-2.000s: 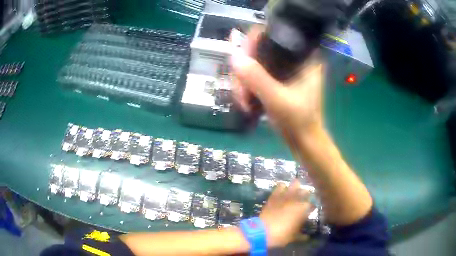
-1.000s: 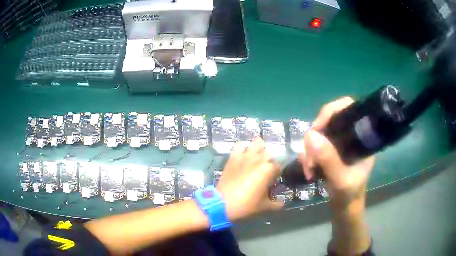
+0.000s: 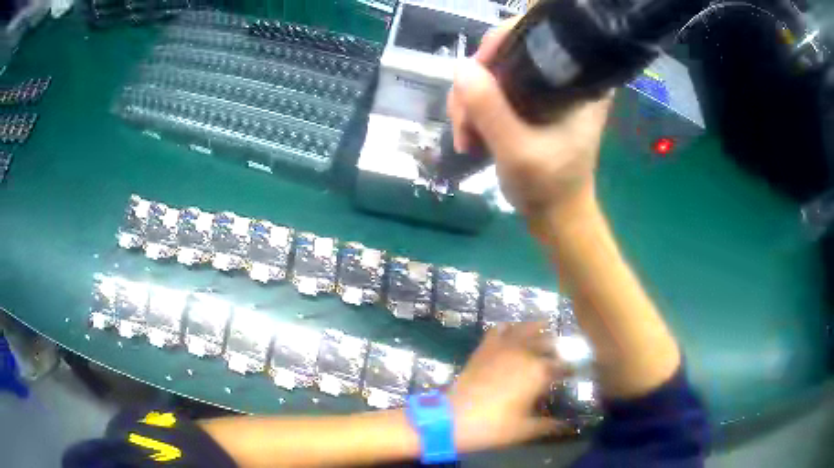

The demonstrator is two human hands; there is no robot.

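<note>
My right hand [image 3: 539, 151] is closed around the thick black electric screwdriver [image 3: 558, 59]. Its dark nose points down at the metal pickup block at the front of the white-grey screw feeder [image 3: 389, 164]. Whether a screw is on the tip cannot be seen. My left hand [image 3: 507, 375], with a blue wristband, is blurred and rests low over the right part of the near row. Its fingers hide some boards; whether it grips one cannot be told. Small circuit boards [image 3: 314, 263] lie in two long rows on the green mat, with a near row [image 3: 296, 355] closer to the edge.
A clear ribbed tray [image 3: 247, 101] lies left of the feeder. A grey power supply [image 3: 672, 101] with a red light stands right of it. Short slanted rows of small parts [image 3: 20, 126] lie far left. The mat's curved edge [image 3: 137, 366] runs along the front. A dark object [image 3: 759, 101] is upper right.
My right hand has moved the screwdriver from the right end of the near row up to the feeder. My left hand stays low by the near row. The camera view has shifted.
</note>
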